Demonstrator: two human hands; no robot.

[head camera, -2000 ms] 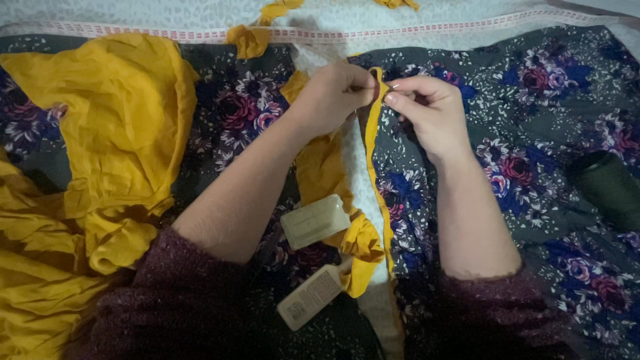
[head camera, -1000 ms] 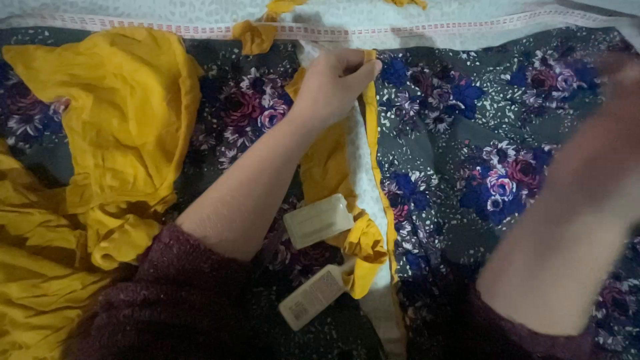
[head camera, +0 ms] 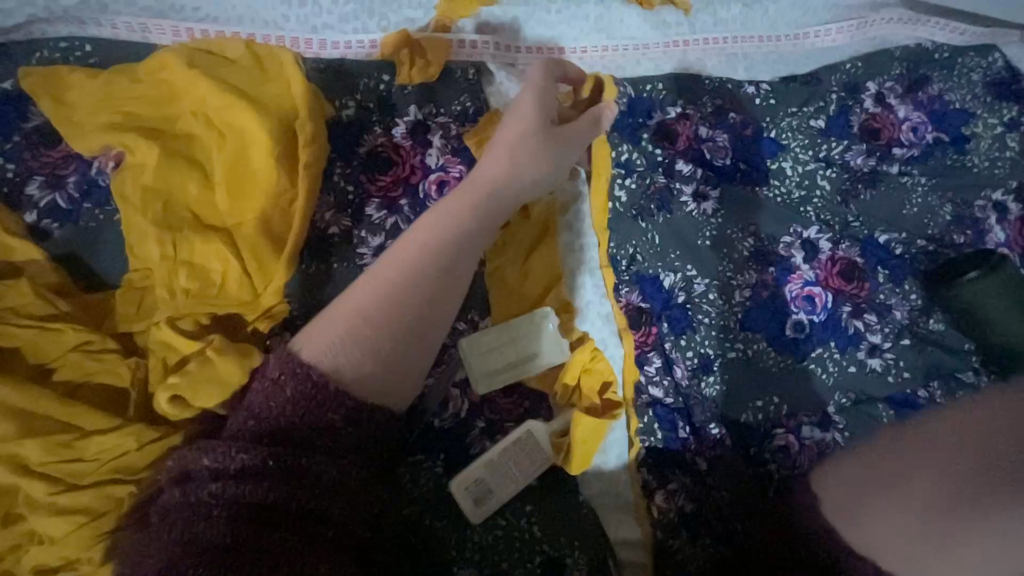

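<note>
My left hand (head camera: 552, 128) pinches the top end of a narrow yellow fabric strip (head camera: 604, 216), between thumb and fingers. Down from there the strip follows the edge of a dark floral fabric (head camera: 808, 280). My right hand is out of sight; only its blurred forearm shows at the lower right. Left of the strip lies more yellow fabric (head camera: 524, 264), its lower end bunched. Beside that bunch are two pale labelled objects, one (head camera: 516, 350) above the other (head camera: 508, 472); what they are is unclear.
A large crumpled yellow cloth (head camera: 224, 176) covers the left side. A measuring tape (head camera: 656, 50) runs across the top, with a small yellow scrap (head camera: 416, 56) over its lower edge. A dark, cup-like object (head camera: 980, 304) is at the right edge on the floral fabric.
Two seconds ago both hands pinched the strip's top. My right hand has let go and moved away to the right, then out of view. My left hand has stayed at the strip.
</note>
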